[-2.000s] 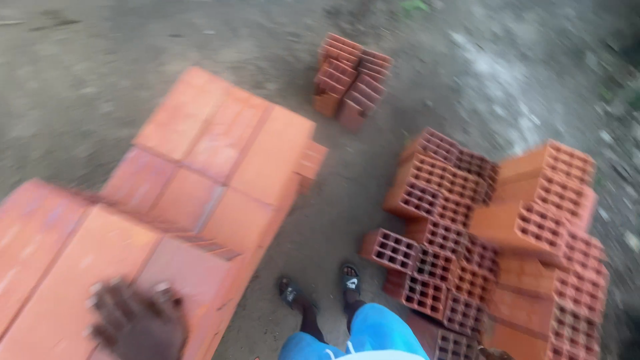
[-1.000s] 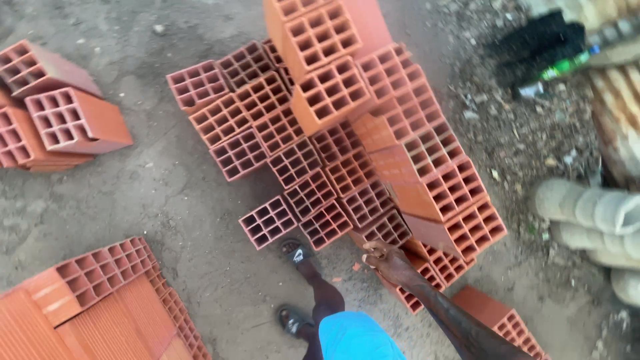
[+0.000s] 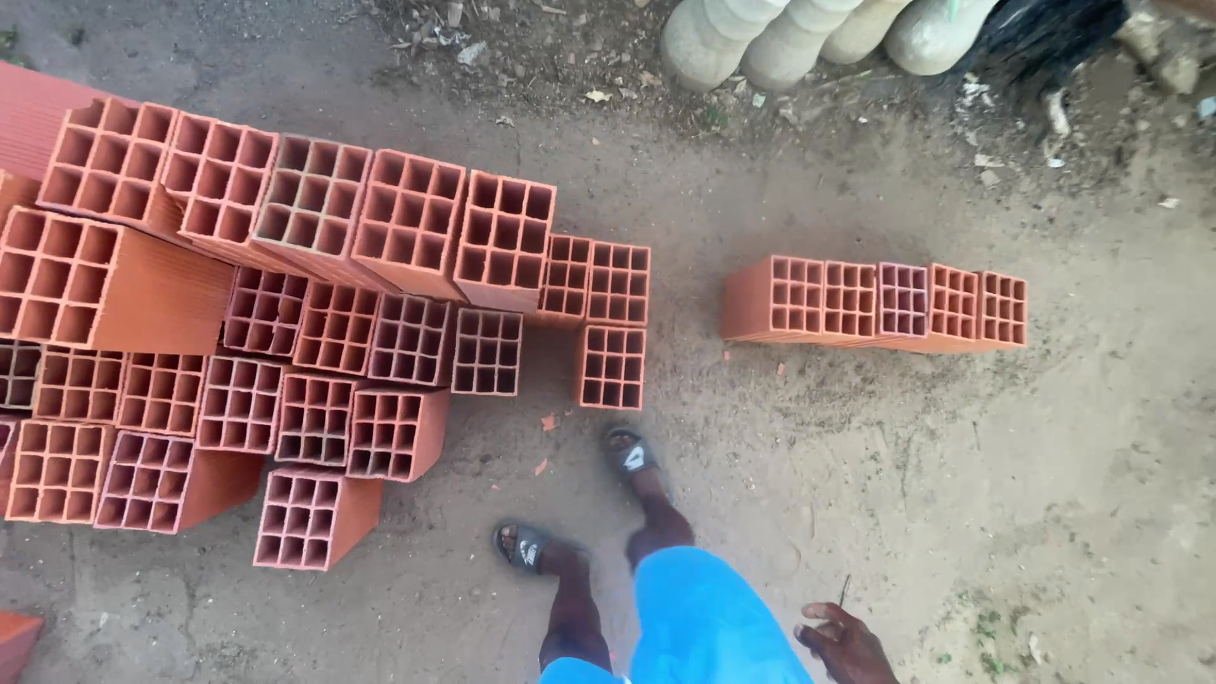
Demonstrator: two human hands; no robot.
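Note:
My right hand (image 3: pixel 845 643) is at the bottom right over bare ground, its fingers loosely bent and partly apart, touching no brick. A thin dark line shows beside the fingers; I cannot tell what it is. My left hand is out of view. Hollow red clay bricks (image 3: pixel 309 204) are stacked at the left, their gridded ends facing up. One hollow brick (image 3: pixel 611 367) stands at the stack's right end, just above my feet. Farther right, a row of several hollow bricks (image 3: pixel 850 299) stands apart on the ground.
My feet in dark slides (image 3: pixel 632 456) are on the dirt just below the stack. Pale rounded objects (image 3: pixel 708 43) lie at the top edge, beside litter and a dark sheet (image 3: pixel 1040 47). Small brick chips (image 3: pixel 548 422) lie near my feet. A brick corner (image 3: pixel 14 641) shows at the lower left.
The view has swung widely. My left hand, on bricks two seconds ago, is out of view. My right hand was at the stack one second ago and is now away from it.

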